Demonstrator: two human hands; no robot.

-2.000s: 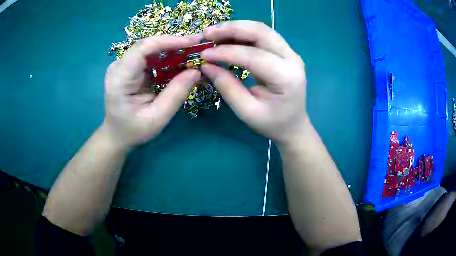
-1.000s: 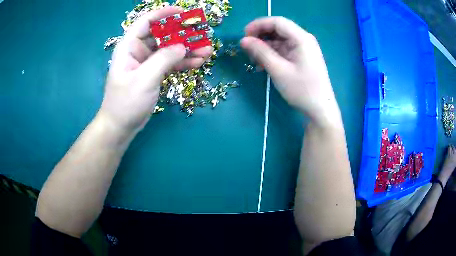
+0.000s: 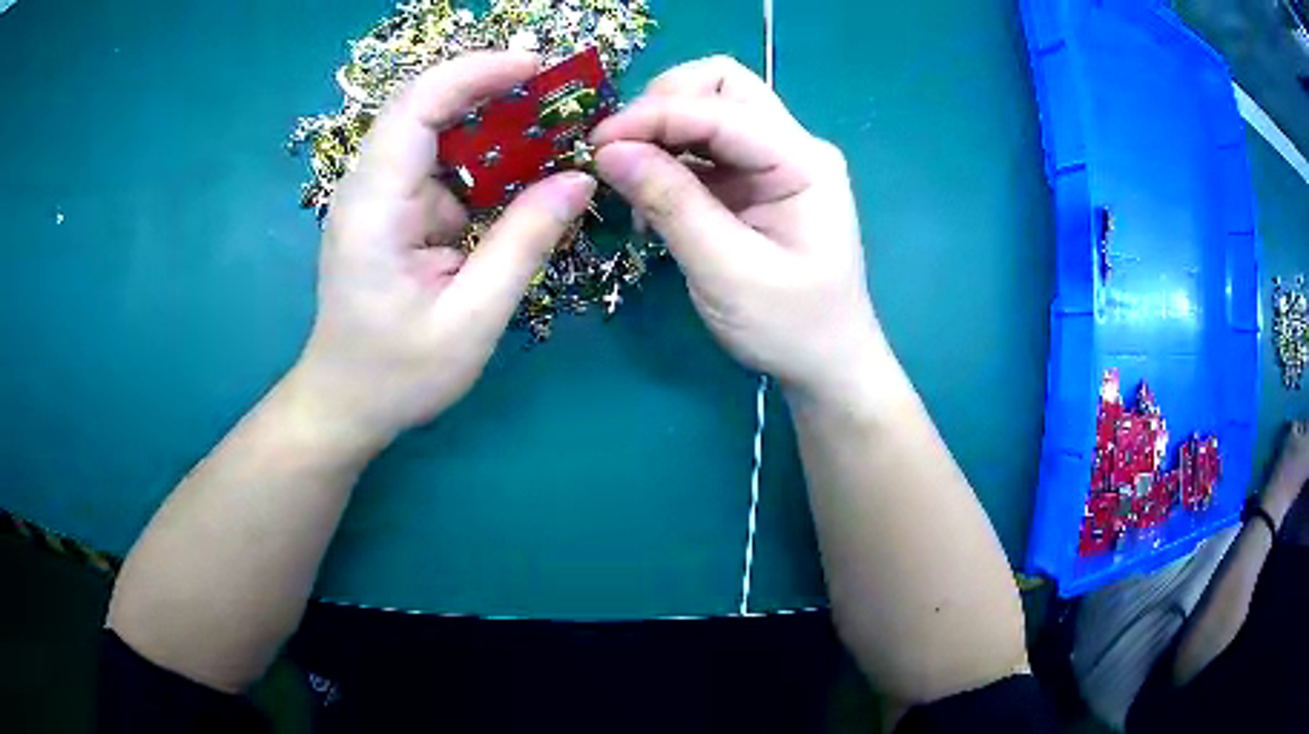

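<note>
My left hand (image 3: 416, 258) holds a flat red plate (image 3: 511, 141) by its edges, tilted, above the parts pile. Small metal pieces show on the plate's face, with gold-coloured ones near its right end. My right hand (image 3: 761, 230) is at the plate's right edge, thumb and index finger pinching a tiny gold-coloured contact (image 3: 583, 152) against the plate; its exact seating cannot be told. The loose parts pile (image 3: 416, 50) of gold, silver and dark pieces lies on the green table behind and below my hands.
A blue plastic tray (image 3: 1065, 344) stands at the right, with a cluster of red plates (image 3: 1127, 459) in its near end. A small metal parts pile (image 3: 1289, 330) lies beyond it. Another person's forearm (image 3: 1220, 617) is at the lower right. A white line (image 3: 758, 473) crosses the green table.
My right hand was apart from the plate one second ago and has moved left to its right edge. The red plate has tilted and come slightly lower in my left hand.
</note>
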